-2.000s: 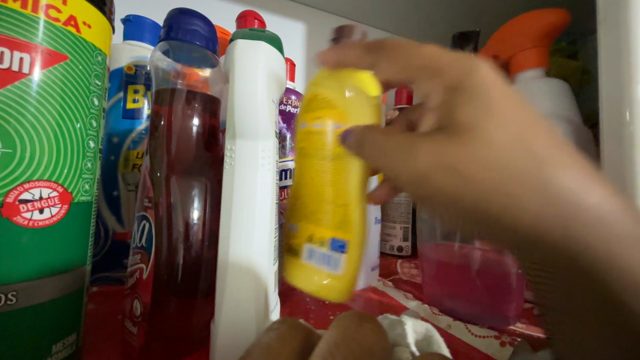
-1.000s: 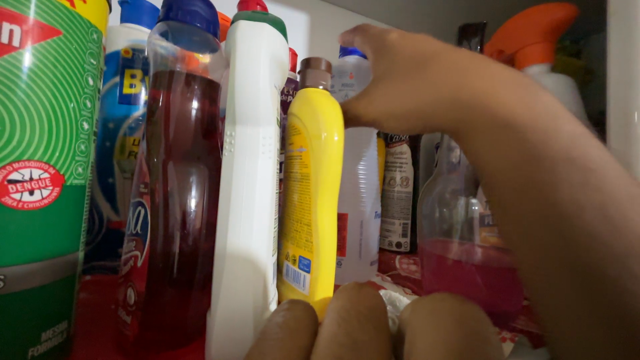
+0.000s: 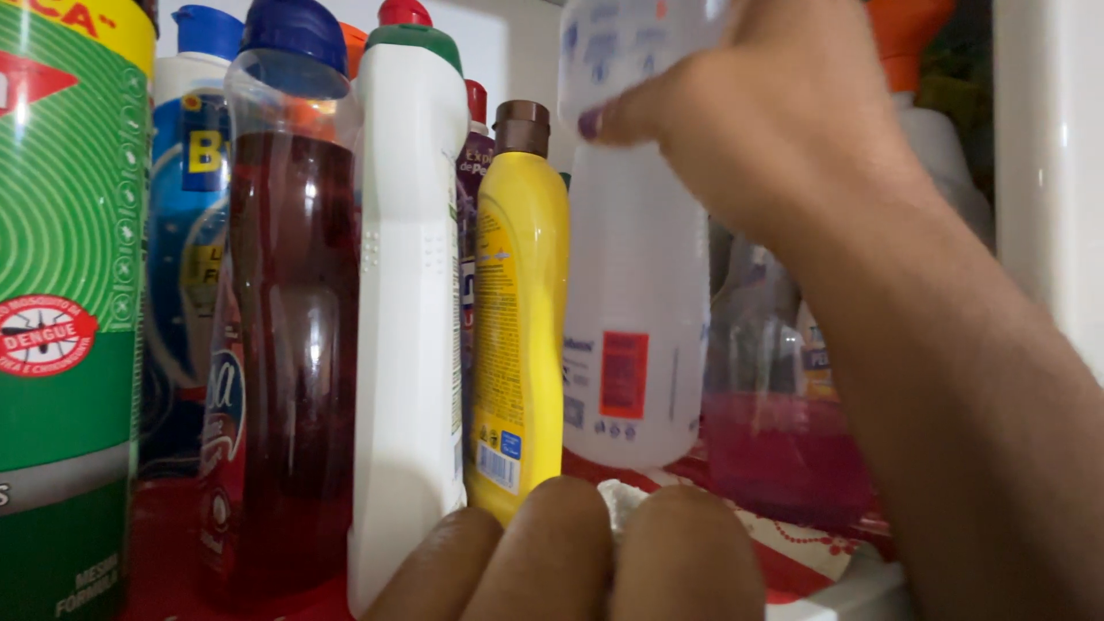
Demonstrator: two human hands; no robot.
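My right hand (image 3: 759, 112) reaches in from the right and grips the upper part of a translucent white plastic bottle (image 3: 642, 302), whose top is out of view. Low in the centre are the bent fingers of my left hand (image 3: 578, 561), in front of a bit of white material (image 3: 623, 502); whether they hold it I cannot tell. Just behind these fingers stands a yellow bottle with a brown cap (image 3: 522, 319). Left of it is a white bottle with a green and red cap (image 3: 410, 285).
A green spray can (image 3: 69, 259), a blue-labelled bottle (image 3: 185, 233) and a dark red liquid bottle (image 3: 297, 345) stand at left. At right are a clear bottle of pink liquid (image 3: 785, 457) and an orange-topped spray bottle (image 3: 944, 147). A red patterned cloth (image 3: 776, 552) lies beneath.
My right hand has let go of the yellow bottle, which now stands beside the white one. The translucent bottle, farther back one second ago, is now nearer in my right hand.
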